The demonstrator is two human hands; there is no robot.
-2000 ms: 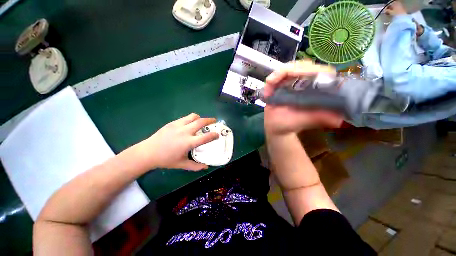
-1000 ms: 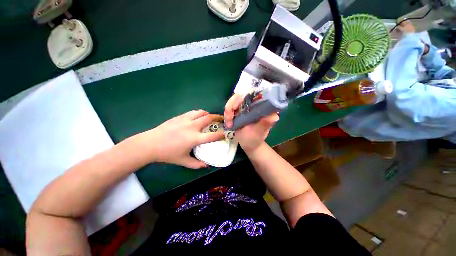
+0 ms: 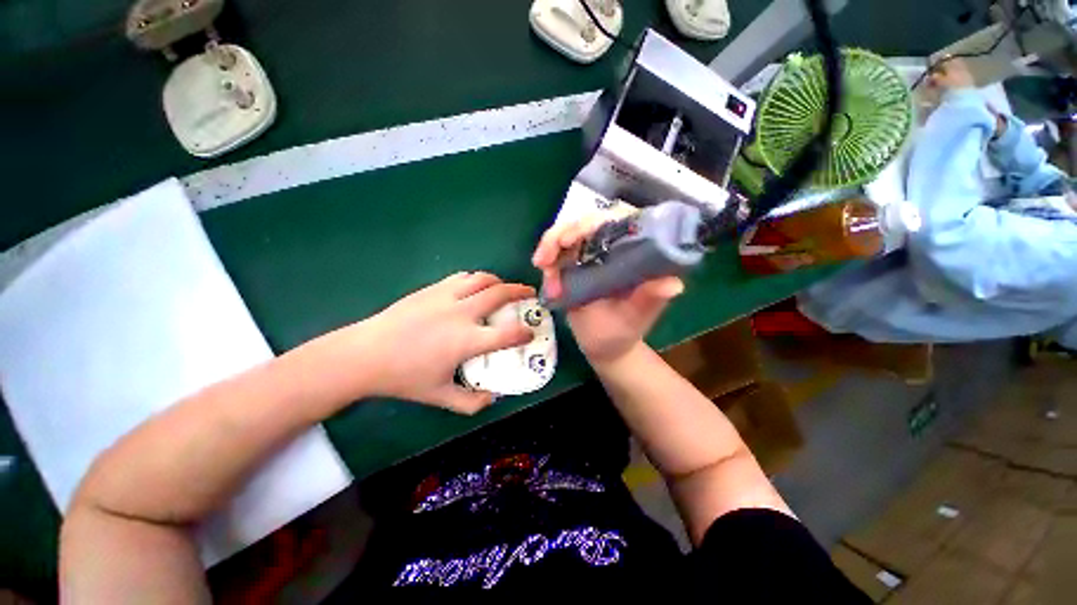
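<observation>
A cream plug-in housing (image 3: 515, 369) lies on the green bench in front of me, with two round recesses or posts showing on its upper face. My left hand (image 3: 439, 343) is spread over its left side and grips its edges. My right hand (image 3: 608, 301) is closed around a grey electric screwdriver (image 3: 626, 266), tilted, with a thick black cord at its rear. The driver's front end is at the housing's upper edge, close to my left fingertips. The bit tip and any screw are too small to tell.
A silver-white and black screw feeder (image 3: 667, 130) stands beyond my right hand. Behind it are a green fan (image 3: 834, 118), an amber bottle (image 3: 815, 234) and a person's blue sleeve (image 3: 963, 225). A white sheet (image 3: 142, 355) lies at left. More housings (image 3: 219, 101) sit beyond the pale rail (image 3: 402, 142).
The right hand brought the driver from the feeder to the housing. The housing has turned under my left hand since a second ago. The housings beyond the rail have shifted right in view.
</observation>
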